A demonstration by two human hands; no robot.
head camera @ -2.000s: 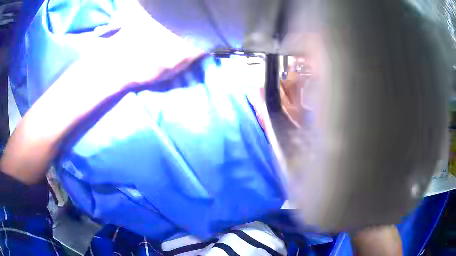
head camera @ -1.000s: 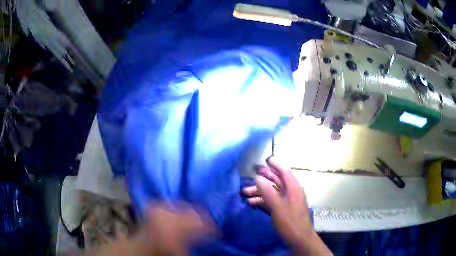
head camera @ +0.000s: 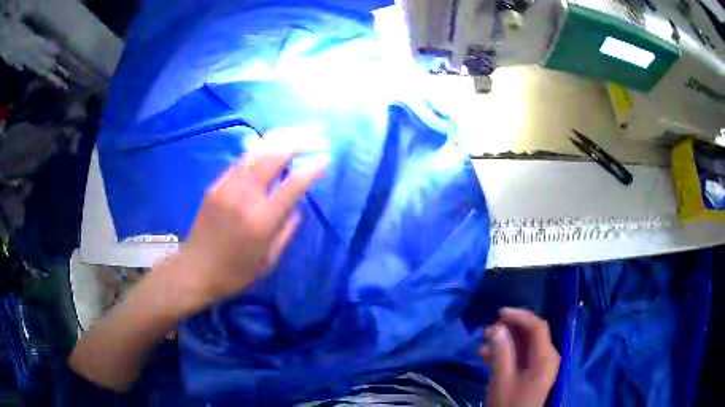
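Observation:
Blue fabric [head camera: 318,230] lies bunched and folded over the left part of the table and hangs over its front edge towards me. My left hand [head camera: 254,211] is over the fabric left of centre, thumb and fingers apart; whether it pinches a fold is unclear. My right hand [head camera: 521,358] is low at the right, below the table edge, fingers curled beside the fabric's right edge; whether it holds any cloth is hard to tell. The sewing machine head [head camera: 493,36] stands at the upper right, and the presser foot area [head camera: 482,79] is right of the fabric. Glare whitens the upper cloth.
Black thread snips [head camera: 602,157] lie on the machine bed [head camera: 540,119]. A yellow tool box [head camera: 685,179] stands at the right edge. A measuring scale [head camera: 580,230] runs along the table front. More blue cloth [head camera: 636,326] hangs below right. The green control panel [head camera: 612,48] is above.
The view has shifted, so the machine sits higher. My right hand has moved from the table beside the cloth to below the table edge. My left hand has moved up over the fabric, which is spread differently.

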